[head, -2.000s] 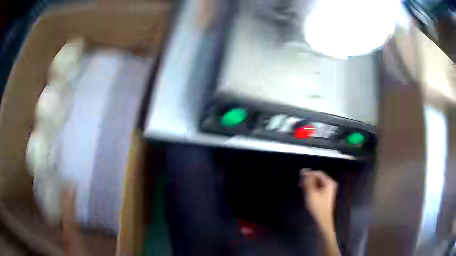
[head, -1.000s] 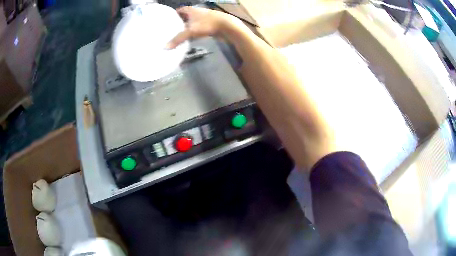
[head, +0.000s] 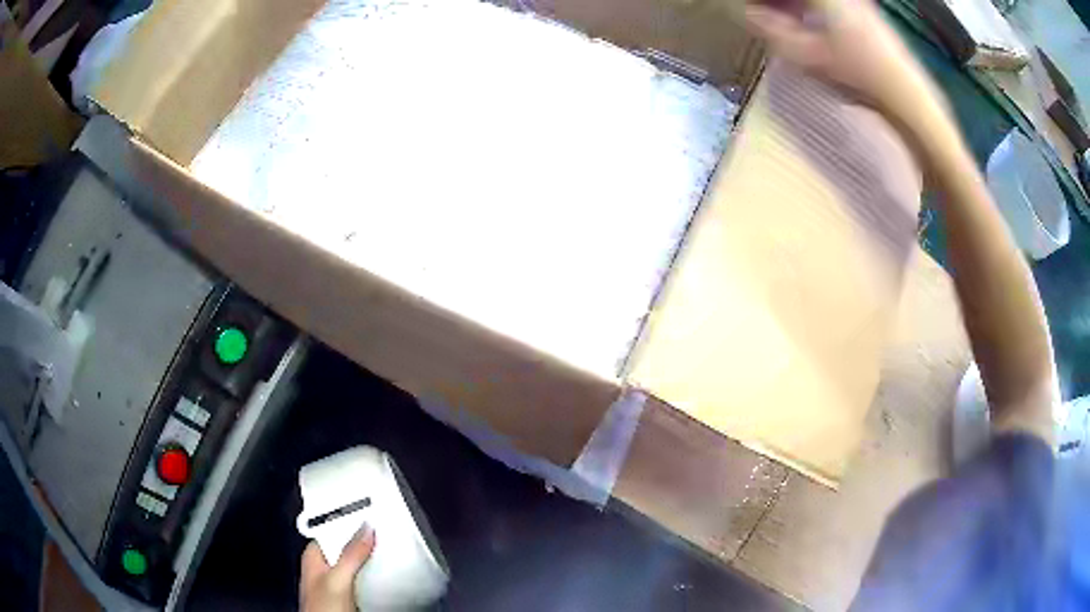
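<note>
A white plastic housing (head: 400,538) with a thin dark slot is low in the picture, in front of the machine's front panel. My left hand (head: 331,580) grips it from below, with a thumb on its face beside the slot; the hand is partly cut off by the bottom edge. My right hand (head: 825,42) is at the top right, over the far corner of the right carton (head: 395,323). It is blurred and its fingertips reach the top edge, so I cannot tell if it holds something. A flat, shiny white mass (head: 478,167) fills the carton.
The machine bed (head: 132,287) is at the left, with a pale jig (head: 72,341) at the picture's edge. Its panel has green buttons (head: 231,346) and a red stop button (head: 173,466). A carton flap (head: 777,275) folds out right. A clear bowl-like thing (head: 1028,191) lies at far right.
The view has swung right to the carton. My right hand has left the housing at the jig and is over the carton's far corner. My left hand with a housing is now in view.
</note>
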